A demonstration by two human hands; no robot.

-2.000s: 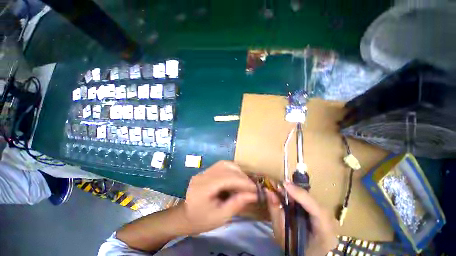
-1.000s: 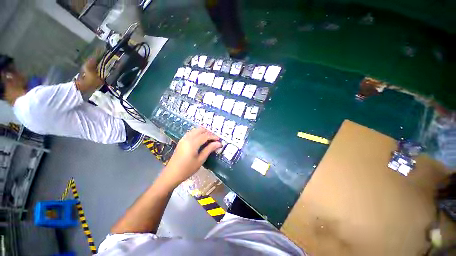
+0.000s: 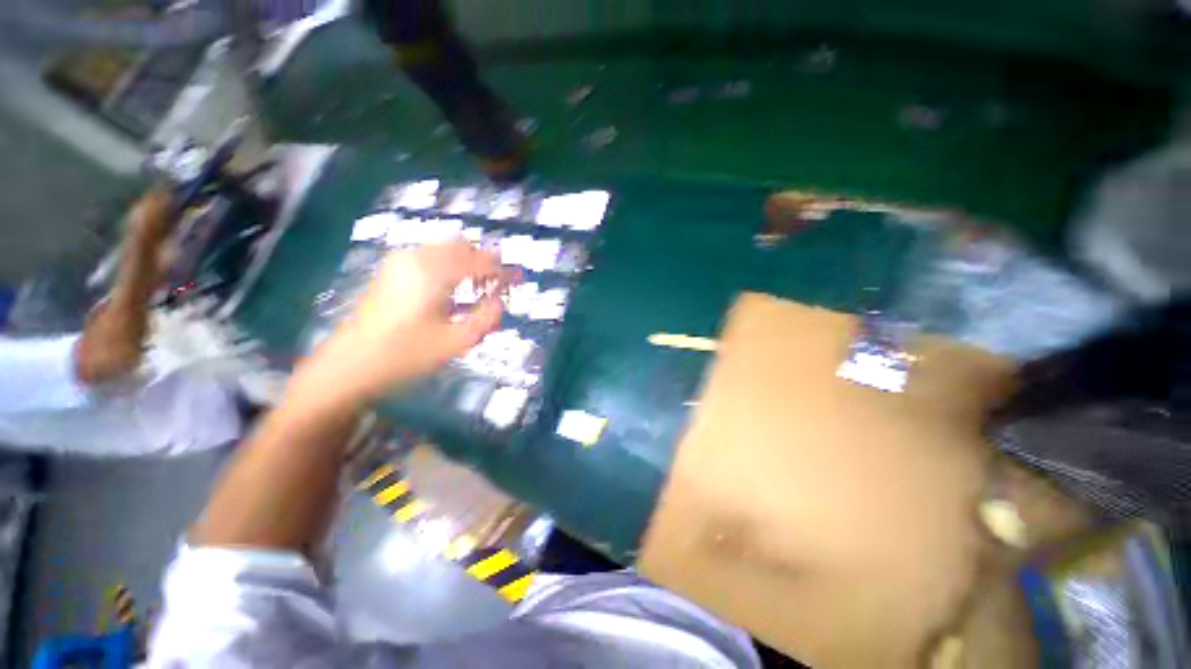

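Observation:
My left hand [image 3: 425, 314] is over the middle of the clear blister tray [image 3: 559, 342], among its rows of white-silver pieces. The hand is blurred, with fingertips pointing right, and I cannot tell whether they hold a piece. It hides part of the rows. A single white pouch cell with a yellow edge [image 3: 581, 426] lies on the green mat right of the tray. My right hand is out of the picture.
A brown cardboard sheet [image 3: 816, 484] holds a cluster of spare boards [image 3: 876, 362] at its top. A yellow strip [image 3: 682, 342] lies beside it. The fume fan [image 3: 1110, 418] and tip cleaner [image 3: 1104, 601] are at right. Another person's arm [image 3: 124, 294] is at left.
My left hand has moved from the tray's near edge up over its middle rows. The view has turned back to the right. The right hand and soldering iron, seen two seconds ago, are out of view.

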